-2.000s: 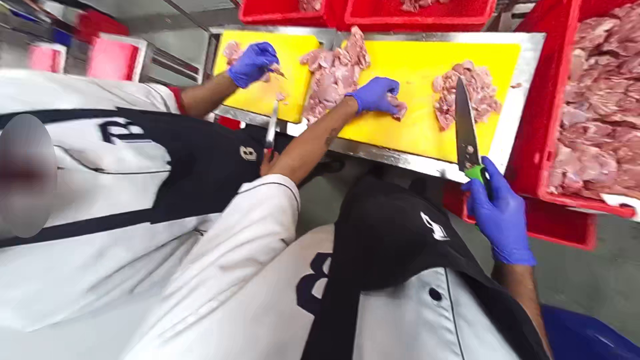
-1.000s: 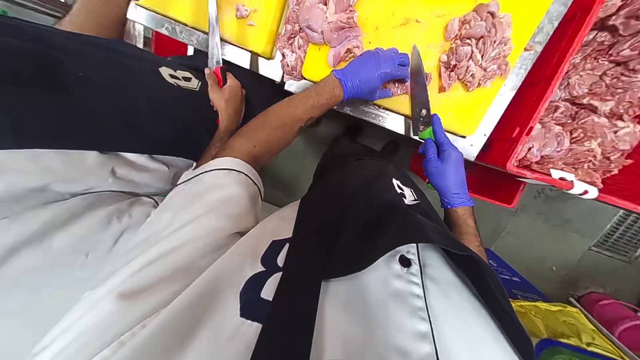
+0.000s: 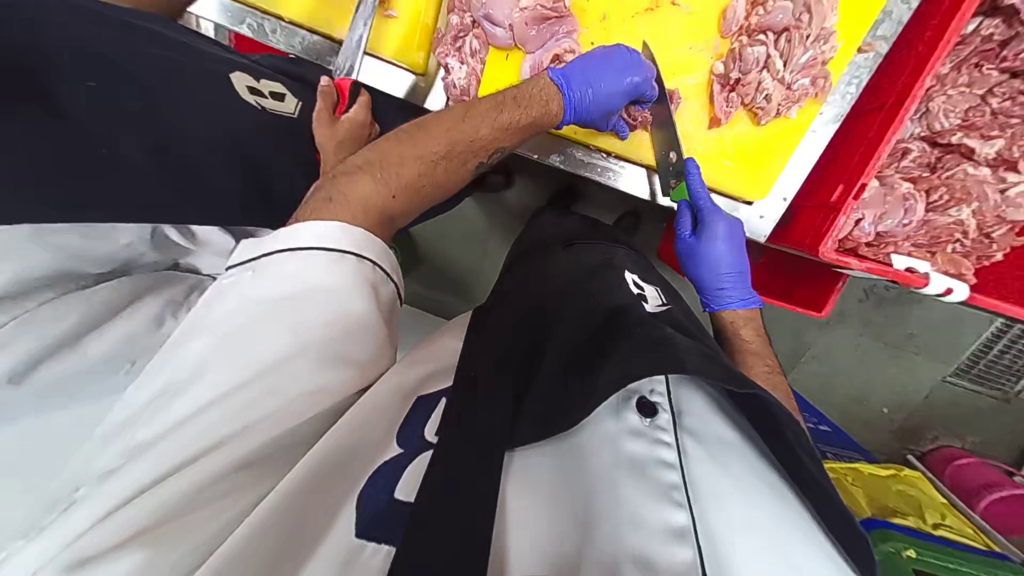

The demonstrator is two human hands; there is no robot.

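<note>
My left hand (image 3: 608, 90), in a blue glove, grips a small piece of raw meat (image 3: 638, 118) against the yellow cutting board (image 3: 720, 164). In my gloved right hand (image 3: 714, 244) is the green handle of a kitchen knife (image 3: 664, 128). Its blade points away from me over the board, right beside my left fingers and the piece. A pile of cut raw meat (image 3: 774, 60) lies on the board to the right of the blade. Larger raw meat pieces (image 3: 520, 28) lie at the board's left side, beyond my left forearm.
A red crate (image 3: 868, 192) full of raw meat (image 3: 944, 152) stands at the right. A metal table edge (image 3: 596, 164) runs along the board. At my left, a co-worker's bare hand (image 3: 342, 124) holds a red-handled knife (image 3: 356, 40) near another yellow board (image 3: 400, 32).
My right hand has brought the knife left, from beside the meat pile to the piece at my left fingers. The view has shifted closer over my apron and the board.
</note>
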